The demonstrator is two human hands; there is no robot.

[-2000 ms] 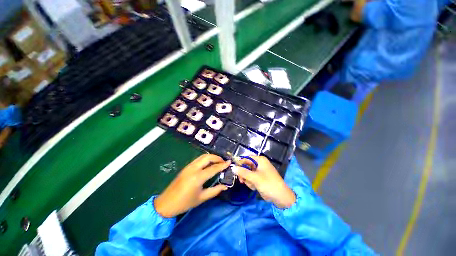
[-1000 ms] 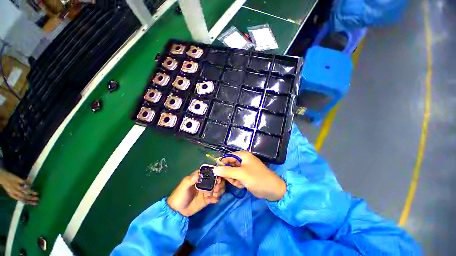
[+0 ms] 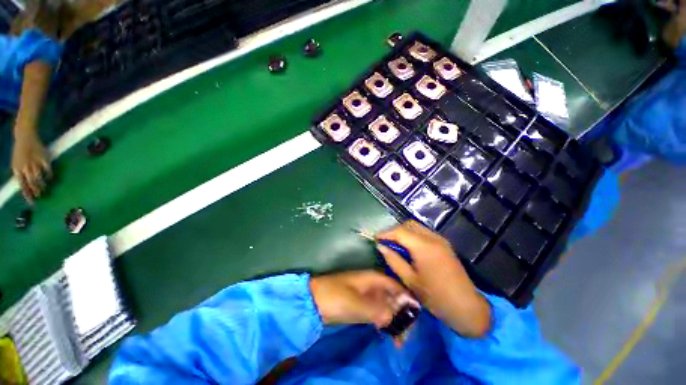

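My left hand holds a small dark watch housing low in front of my body; the hand is slightly blurred. My right hand is just right of it and holds tweezers with a blue grip, their pale tip pointing up and left over the green bench. A small scatter of whitish tiny parts lies on the bench left of the tip. The black blister tray lies beyond my right hand, with pinkish housings seated in its left pockets.
Dark units sit spaced on the green belt, past the white rail. A ridged parts tray with a white sheet is at left. Another person's hand reaches over the belt. Clear bags lie beyond the tray.
The view has swung left, bringing the parts tray and the other person's arm further in. My left hand has turned the housing and lowered it. The tweezers' tip has moved away from the housing.
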